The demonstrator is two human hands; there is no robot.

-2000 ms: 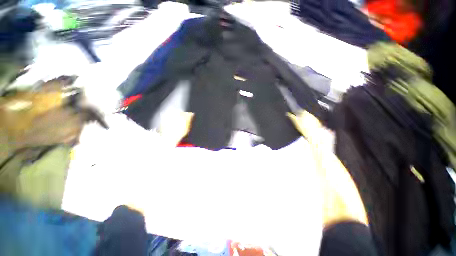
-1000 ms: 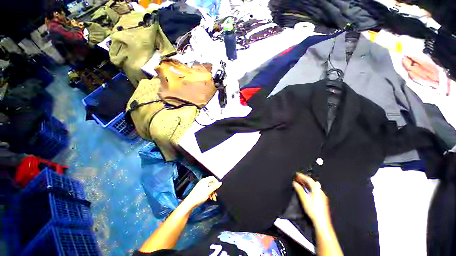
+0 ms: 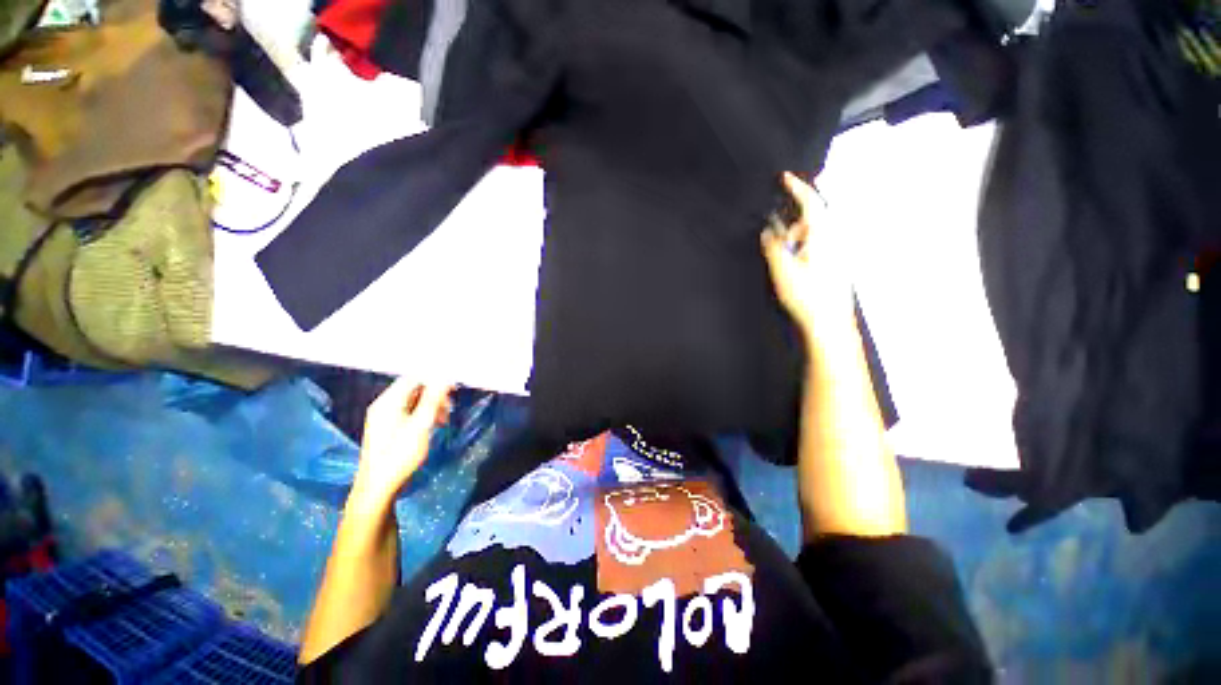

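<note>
A black jacket (image 3: pixel 656 228) lies across the middle of the white table, its lower part reaching the front edge by my body. Its sleeve (image 3: pixel 402 201) is spread to the left. My right hand (image 3: pixel 799 248) is on the jacket's right side, closed around a small dark tool that looks like thread snips (image 3: pixel 786 214), mostly hidden by the fingers. My left hand (image 3: pixel 413 418) is off the jacket, at the table's front edge, fingers curled. I cannot tell whether it holds anything small.
A pile of black garments (image 3: pixel 1105 295) hangs over the table's right side. A brown bag (image 3: pixel 121 101) and olive cloth (image 3: pixel 141 274) lie at the left. Grey and red cloth shows beyond the jacket. A blue crate (image 3: pixel 121 622) stands on the blue floor at lower left.
The view has swung right and down. The jacket front with its pale button faced up before; now a plain black surface shows. My right hand is farther up the jacket's right side.
</note>
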